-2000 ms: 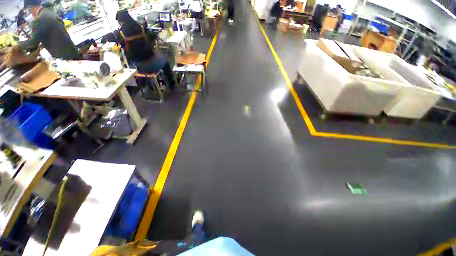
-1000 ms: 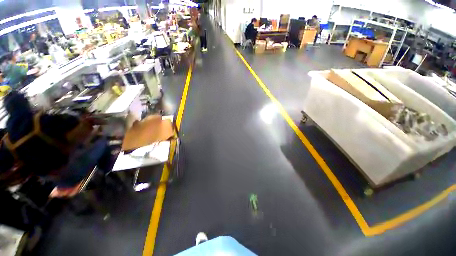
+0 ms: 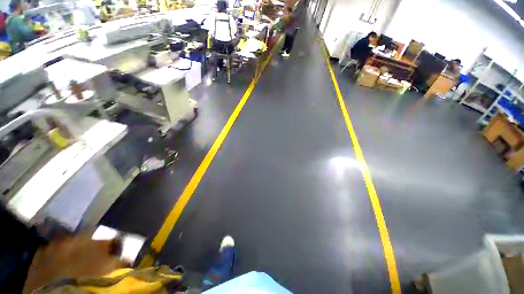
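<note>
Neither of my hands is in the picture. A pale blue shape, perhaps a face mask, (image 3: 253,283) shows at the bottom edge. My foot in a white-toed shoe (image 3: 227,242) and a blue trouser leg (image 3: 220,265) are just left of it. A blurred yellow and dark cloth-like thing (image 3: 115,282) lies at the bottom left, beside a brown piece (image 3: 69,258). The dark grey floor (image 3: 287,172) of the aisle runs ahead.
Yellow lines (image 3: 212,152) edge the aisle. White worktables (image 3: 74,166) stand at left. A pale bin (image 3: 474,275) is cut off at lower right. People stand or sit farther ahead on both sides. Cartons (image 3: 369,76) and brown desks (image 3: 396,60) are at upper right; shelves (image 3: 488,80) stand behind.
The view has moved forward along the aisle. The pale bin has slid to the lower right edge. The seated person and stool at left have left the view; the yellow cloth-like thing shows again.
</note>
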